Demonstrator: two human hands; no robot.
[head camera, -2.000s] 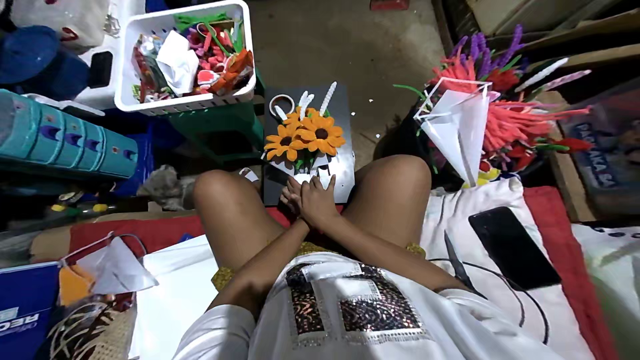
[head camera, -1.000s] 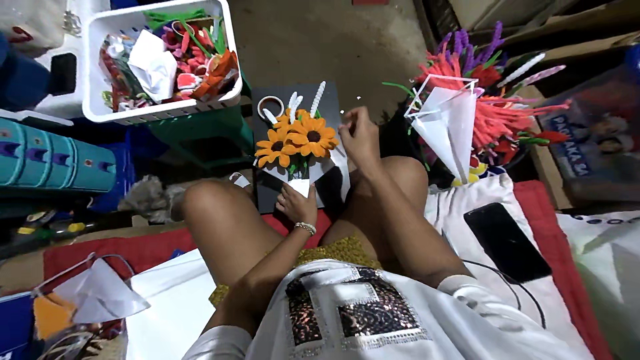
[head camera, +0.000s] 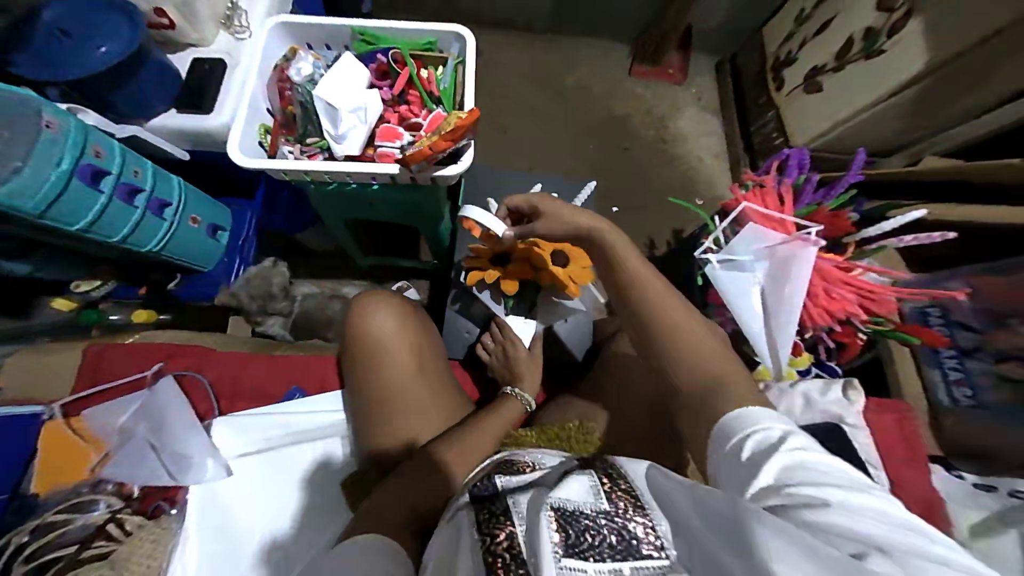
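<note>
My left hand (head camera: 512, 352) grips the white-wrapped base of a small bouquet of orange pipe-cleaner flowers (head camera: 560, 264) with dark centres, between my knees. Above the blooms, my right hand (head camera: 520, 220) pinches a roll of white tape (head camera: 482, 218) by its edge. White fuzzy stems (head camera: 586, 192) stick out behind that hand. Beneath the bouquet lies a dark board (head camera: 464, 320), partly hidden by the flowers and white wrapping.
A white plastic basket (head camera: 240, 140) of craft pieces stands on a green stool (head camera: 376, 224). Coral and purple pipe cleaners (head camera: 840, 288) rise at right beside a white paper cone (head camera: 760, 296). Teal drawers (head camera: 120, 184) stand left; white sheets (head camera: 264, 480) lie beside my leg.
My hands were together at the bouquet's base, then parted. My right hand has moved left across the flowers and taken hold of the tape roll, which lay beside them on the board.
</note>
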